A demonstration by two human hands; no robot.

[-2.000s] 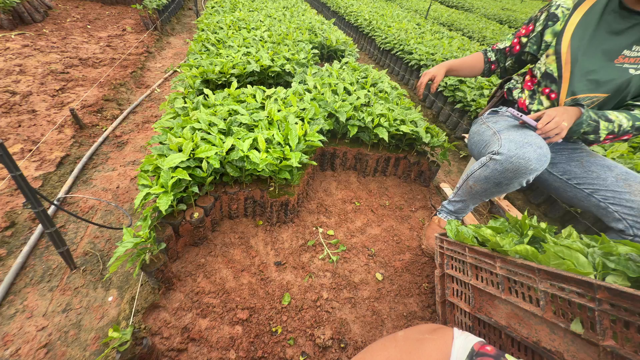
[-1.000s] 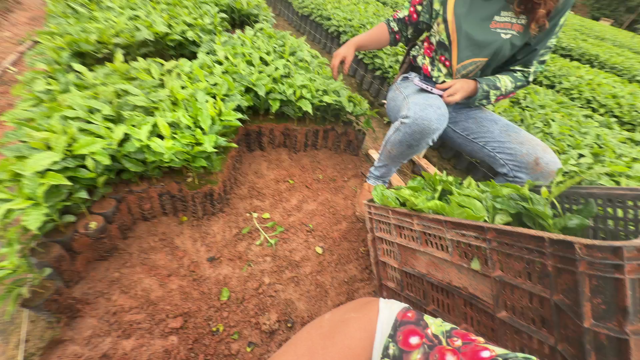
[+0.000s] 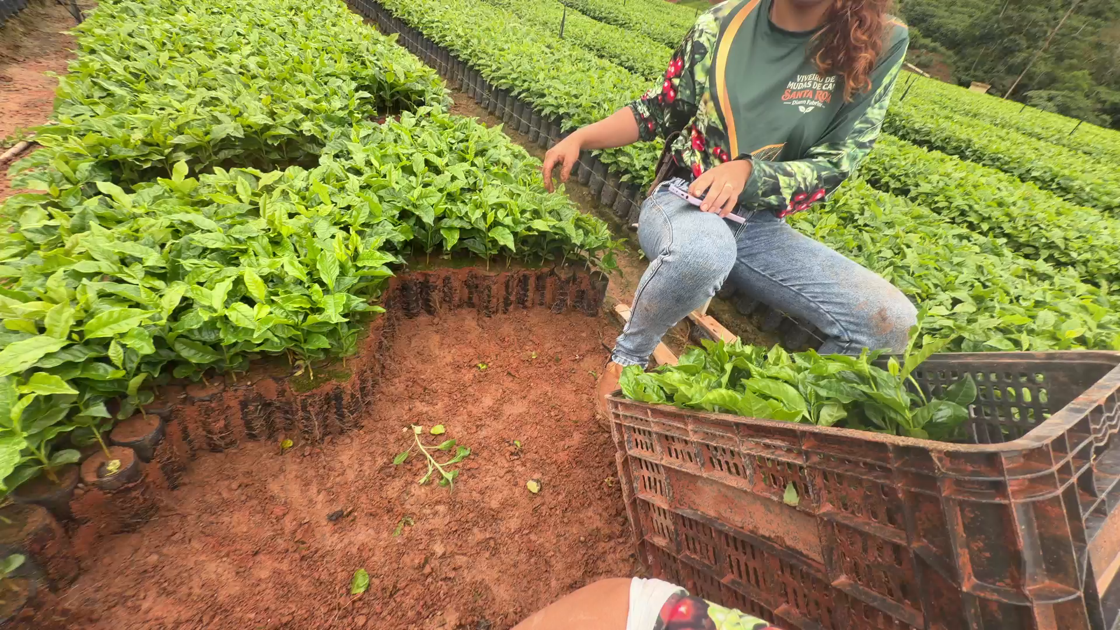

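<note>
Neither of my hands shows; only part of my forearm and a cherry-print sleeve cross the bottom edge, below a muddy plastic crate [image 3: 761, 516]. Leafy seedlings [image 3: 787, 389] fill the crate's left part, while slatted wall shows at its right. Left of the crate lies bare red soil [image 3: 490, 542] with an uprooted sprig [image 3: 433, 455] on it. Dense seedlings [image 3: 219, 262] in dark, soil-filled nursery bags [image 3: 328, 411] stand around the soil's far and left sides. What my hands hold or touch is hidden.
A co-worker in jeans [image 3: 691, 254] sits beyond the crate, one hand near the seedlings, the other on a thin, pale object [image 3: 691, 199] on the lap. Wooden slats [image 3: 713, 328] lie by their leg. More seedling beds [image 3: 989, 236] stretch behind. A few single bagged plants edge the lower left.
The view has swung right, bringing more of the crate into sight. The co-worker remains seated with one arm stretched toward the seedlings.
</note>
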